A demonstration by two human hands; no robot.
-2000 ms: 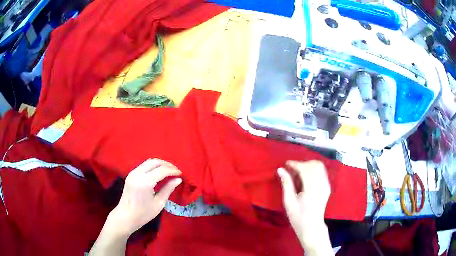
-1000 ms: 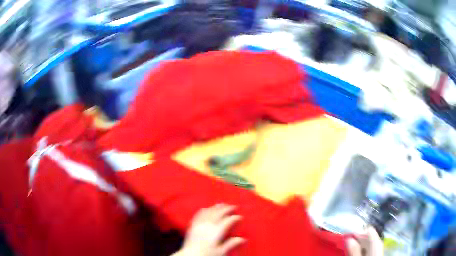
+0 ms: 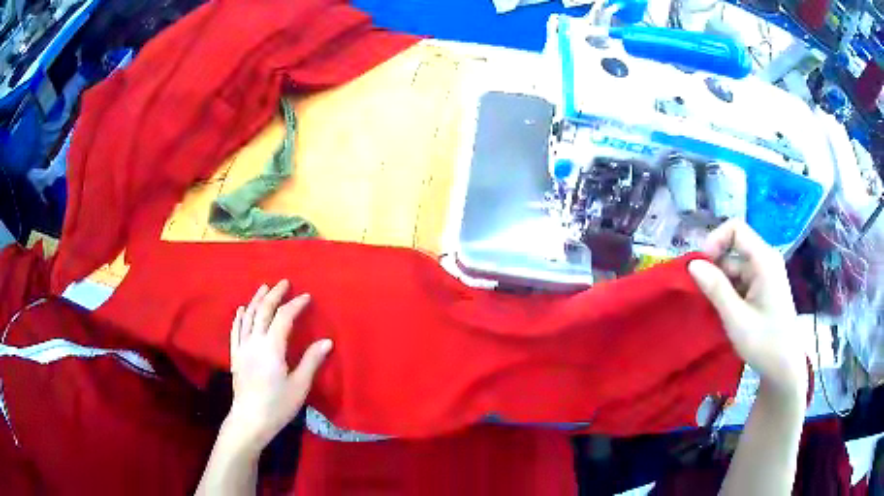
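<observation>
A bright red cloth panel (image 3: 426, 339) lies spread along the front of the table, its right end raised. My left hand (image 3: 271, 363) rests on the panel's left part with fingers spread. My right hand (image 3: 756, 300) pinches the panel's upper right corner between thumb and fingers, in front of the overlock machine. The machine (image 3: 698, 116) is white and blue, with a grey cloth plate (image 3: 506, 184) at its left. The panel's right part and my right arm cover the table edge; the shears are not visible.
A green strip (image 3: 257, 213) lies on the yellow board (image 3: 363, 155). A red heap (image 3: 174, 107) lies behind at the left. A red bundle with a white strip (image 3: 73, 351) is at lower left. A clear plastic bag (image 3: 853, 262) is right of the machine. Red cloth hangs below the table edge.
The view swung left and came back. The bunched panel is now spread flatter. My right hand has moved right and up with its corner. My left hand now lies flat with fingers apart.
</observation>
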